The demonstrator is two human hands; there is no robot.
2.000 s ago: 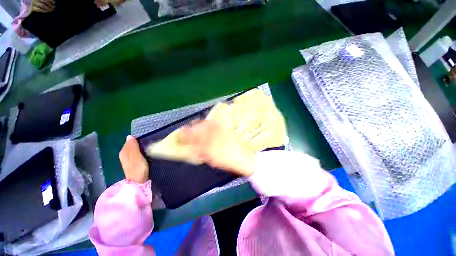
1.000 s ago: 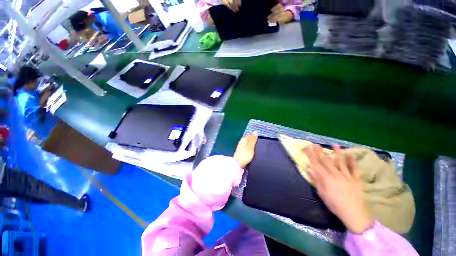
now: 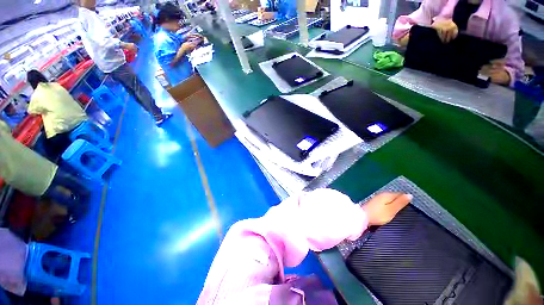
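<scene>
A black unit (image 3: pixel 417 262) lies on a bubble-wrap sheet (image 3: pixel 401 186) at the lower right, its ribbed back up, with a narrow strip near the bottom edge. My left hand (image 3: pixel 388 209) holds the unit at its upper left corner, fingers along the edge. A blurred tan shape (image 3: pixel 525 285) is cut off at the lower right rim; it may be my right hand, the wiping cloth, or both, and I cannot tell which.
Black units with labels lie on pale sheets, one at centre (image 3: pixel 291 126), one behind it (image 3: pixel 371 110). A person opposite holds a black unit (image 3: pixel 450 55) beside a green cloth (image 3: pixel 388 59). A brown carton (image 3: pixel 203 110) stands by the bench; blue stools (image 3: pixel 56 269) are left.
The view has swung left, so the unit sits further right and lower in the picture. The cloth and my right hand have moved off most of the unit, towards the right rim.
</scene>
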